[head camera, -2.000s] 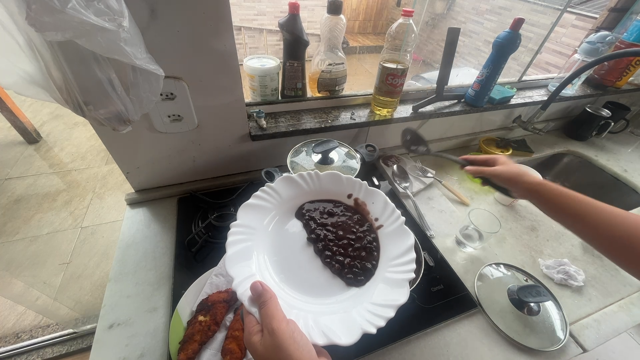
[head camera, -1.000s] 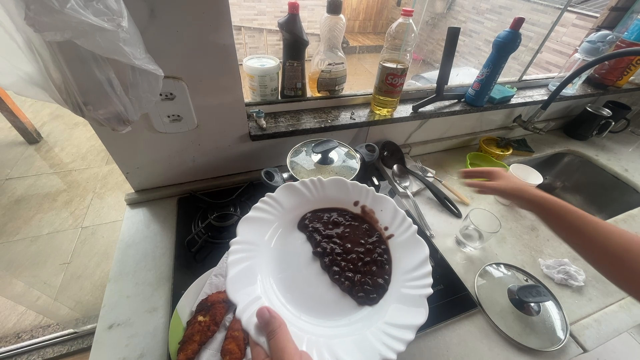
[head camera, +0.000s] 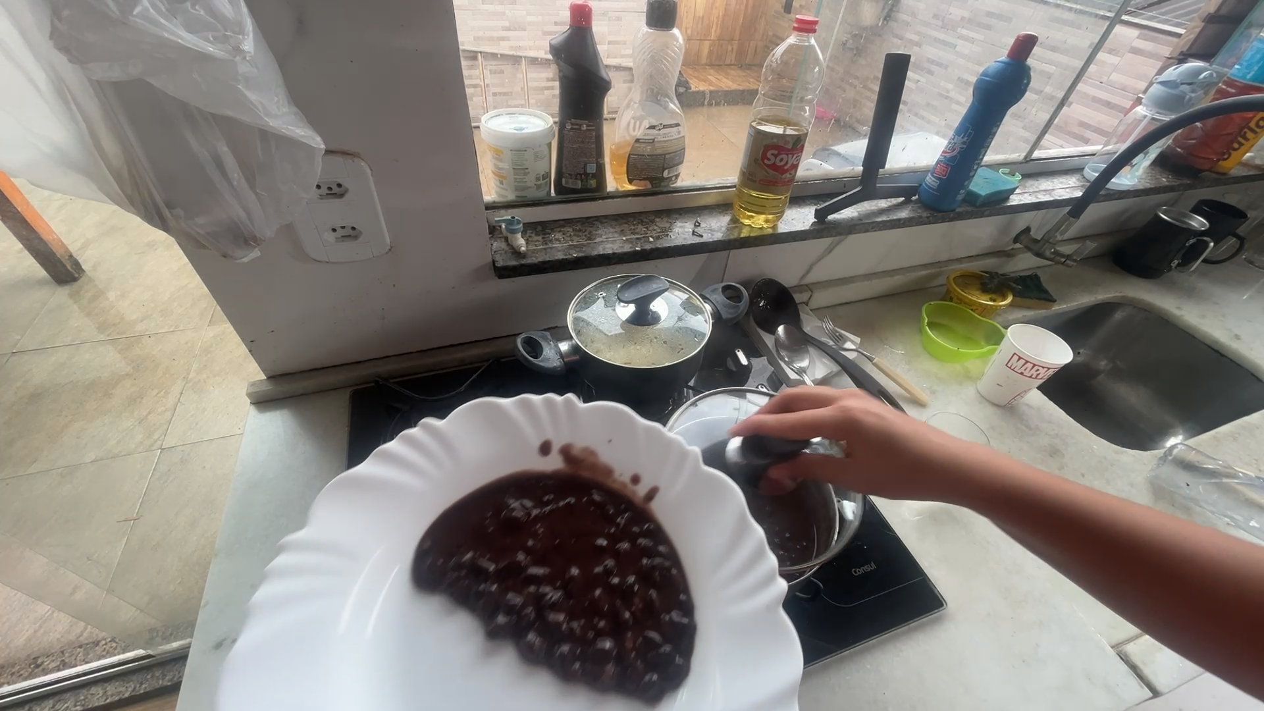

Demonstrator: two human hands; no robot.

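Observation:
A white scalloped plate (head camera: 355, 592) fills the lower foreground, with dark beans in sauce (head camera: 563, 583) on its right half. My left hand is out of view. My right hand (head camera: 839, 444) grips the black knob of a glass lid (head camera: 706, 410), which is tilted over a pot of dark food (head camera: 795, 523) on the black cooktop (head camera: 889, 592). The plate hides part of this pot. Behind it stands a second pot with its glass lid on (head camera: 642, 336). A black ladle (head camera: 775, 306) lies with metal spoons and a fork beside the pots.
On the counter right of the cooktop are a green bowl (head camera: 958, 331), a white cup (head camera: 1022, 365) and a clear glass object (head camera: 1210, 489), near the sink (head camera: 1165, 375). Bottles, including an oil bottle (head camera: 775, 128), line the granite sill (head camera: 612, 232). A plastic bag (head camera: 197, 109) hangs at left.
My right hand has put down the ladle and taken the glass lid from the counter to the pot. The plate has moved lower in view, and my left hand has left the view.

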